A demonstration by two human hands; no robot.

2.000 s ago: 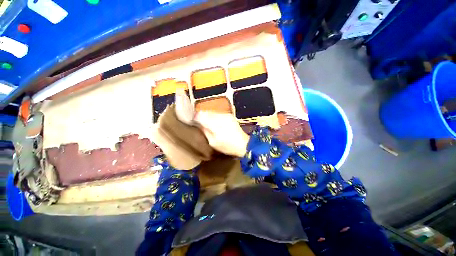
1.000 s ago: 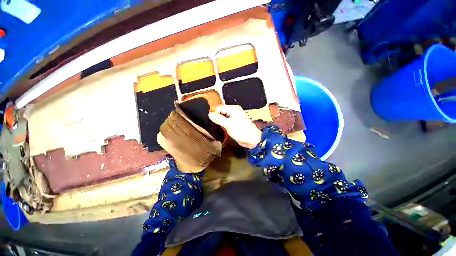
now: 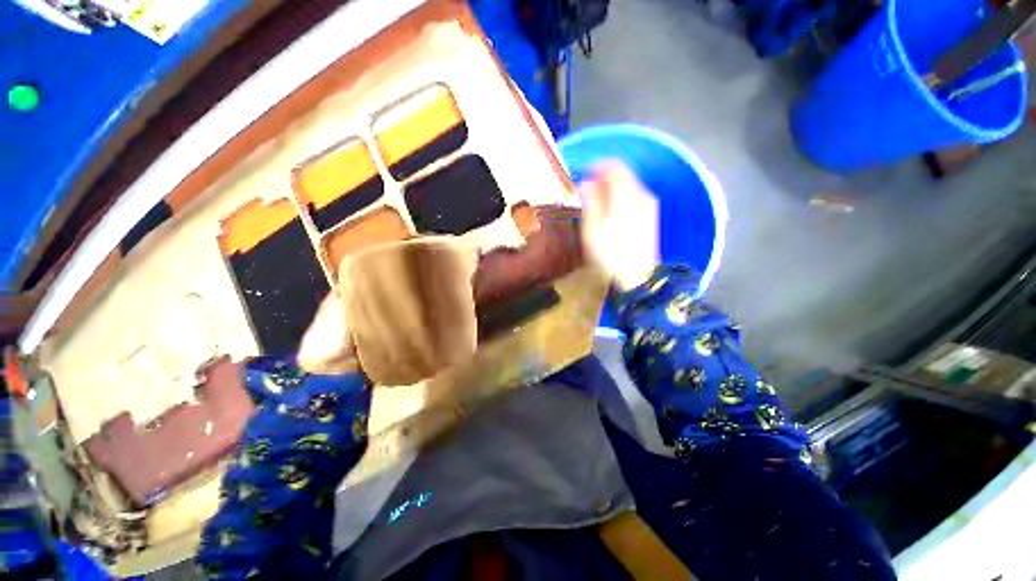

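Note:
My left hand (image 3: 328, 337) holds a stack of tan rounded blanks (image 3: 411, 309) above the front part of the press bed; the stack hides most of its fingers. My right hand (image 3: 620, 222) is blurred, over the blue bucket just past the bed's right end; whether it holds anything cannot be told. The beige leather sheet (image 3: 136, 297) lies on the bed with several rounded openings showing yellow, orange and black below. The maroon cutting pad (image 3: 182, 437) shows along the front.
A blue bucket (image 3: 707, 207) stands on the floor at the bed's right end. Another blue bin (image 3: 846, 119) holding long pieces stands farther right. The blue press beam (image 3: 68, 125) with a green button is at upper left. Grey-green scrap (image 3: 51, 454) hangs at the bed's left end.
My right hand has moved away from the stack, out to the right over the bucket. My left hand still holds the stack, now showing a broad flat face. The view has turned and shifted right.

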